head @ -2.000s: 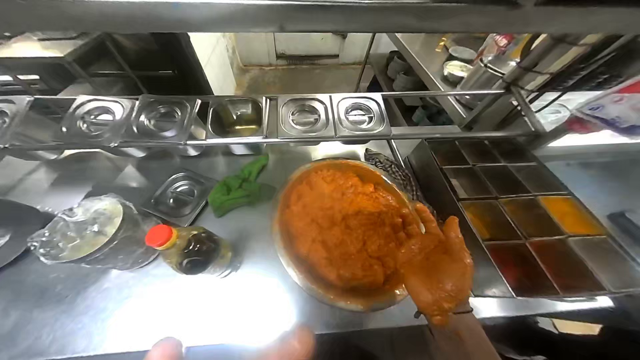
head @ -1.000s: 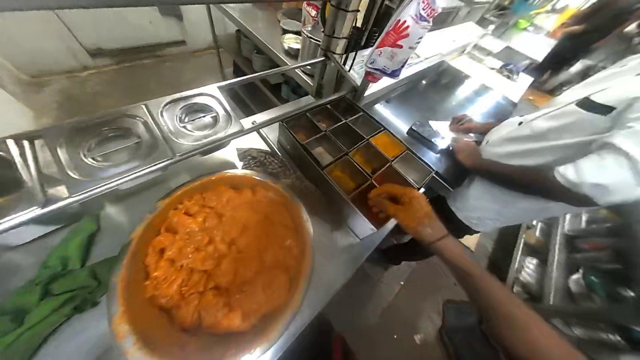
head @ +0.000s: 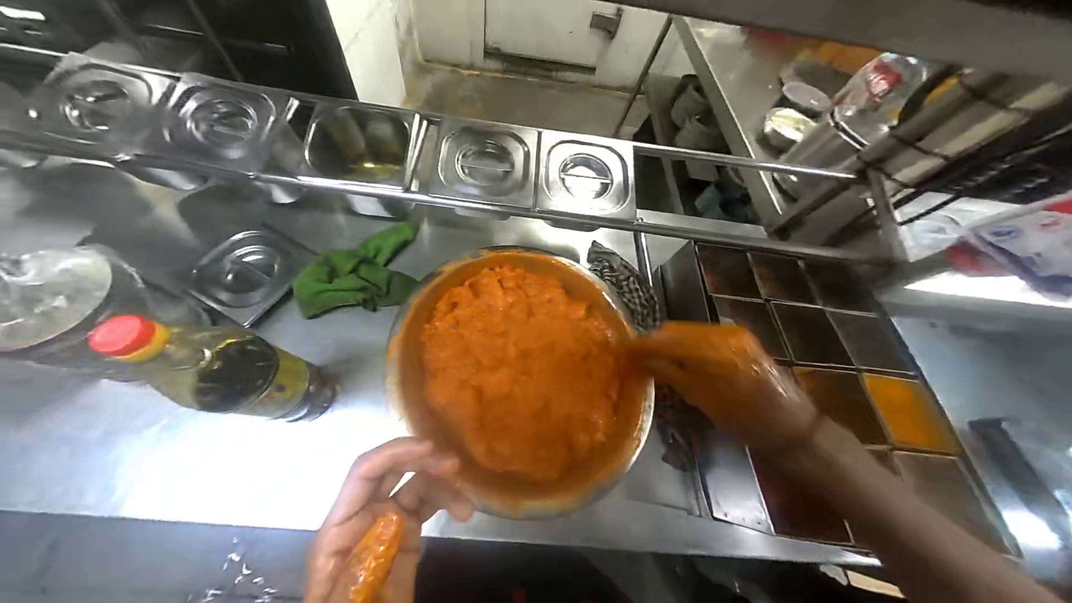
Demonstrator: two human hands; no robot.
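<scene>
A round metal bowl [head: 646, 431] on the steel counter holds an orange, sauce-coated mixture [head: 519, 368] in chunks. My right hand [head: 720, 368], coated orange and blurred by motion, is at the bowl's right rim with its fingers together over the edge; whether it holds anything I cannot tell. My left hand [head: 389, 519] is near the bowl's lower left rim, its fingers curved and apart. An orange-coated piece [head: 377, 557] lies in or against its palm. A green cloth [head: 356, 272] lies left of the bowl, and a checked cloth [head: 624, 285] is behind its right side.
A bottle of dark liquid with a red cap [head: 226, 373] stands at left, beside a plastic-wrapped container [head: 54, 297] and a lidded steel pan [head: 247, 272]. Lidded steel pans [head: 486, 163] line the rear rail. A spice box with several compartments [head: 821, 335] is at right.
My right hand has moved from the spice box back to the bowl's right rim. My left hand has come into view at the bowl's lower left. The view has swung back left from the co-worker.
</scene>
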